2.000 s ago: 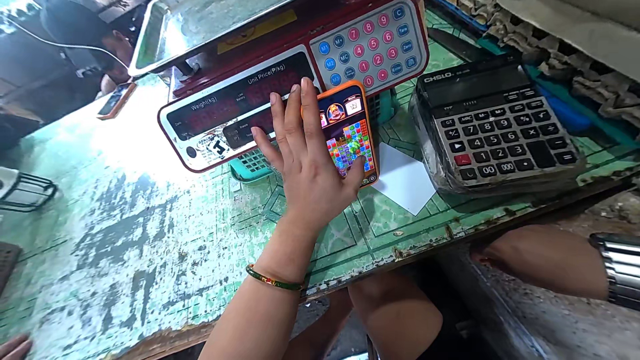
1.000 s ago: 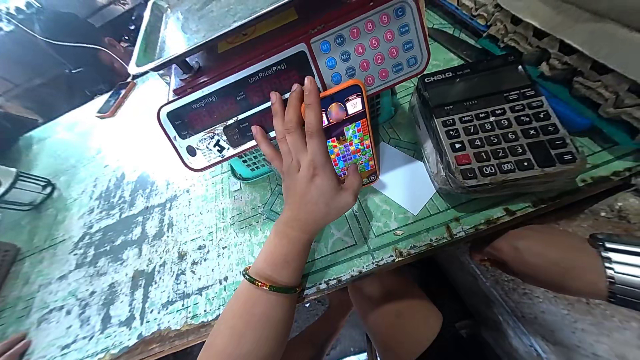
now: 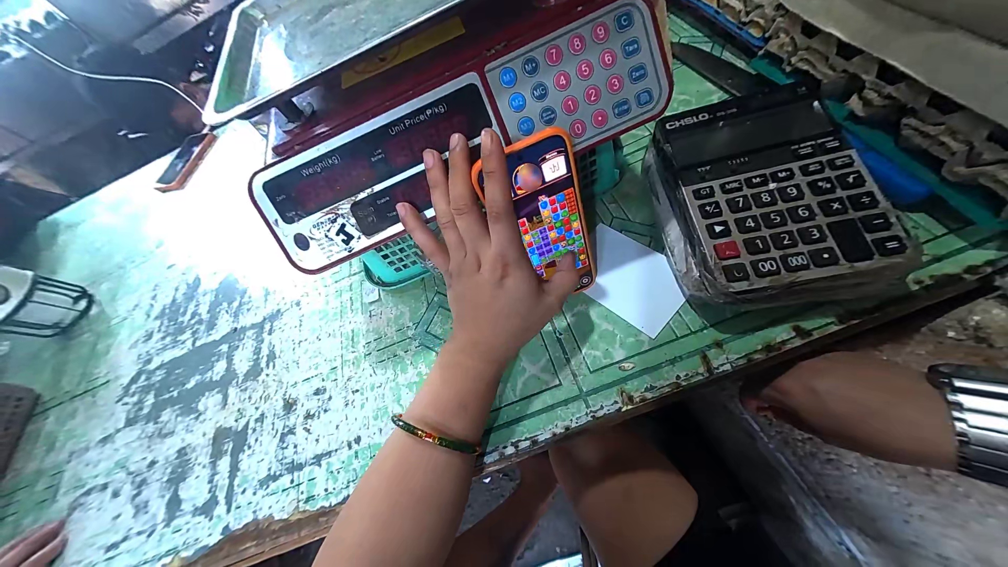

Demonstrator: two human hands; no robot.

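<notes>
My left hand, back up and fingers spread, reaches over a phone in an orange case. Its thumb lies over the lower part of the lit screen, which shows a game of coloured blocks. The phone rests against the red electronic weighing scale; the other fingertips are over the scale's display panel. A green and gold bangle circles the left wrist. At the right edge, a bare arm wears a metal watch; I cannot tell whether it is my right arm, and no fingers show there.
A plastic-wrapped desk calculator and white paper lie right of the hand. Behind are egg trays. A green basket sits beneath the scale. Another phone lies at the far edge. Fingers rest at the worn tabletop's lower left.
The pattern of coloured blocks on the phone screen has changed. My left thumb has shifted slightly over the screen, while the rest of the hand stays about where it was.
</notes>
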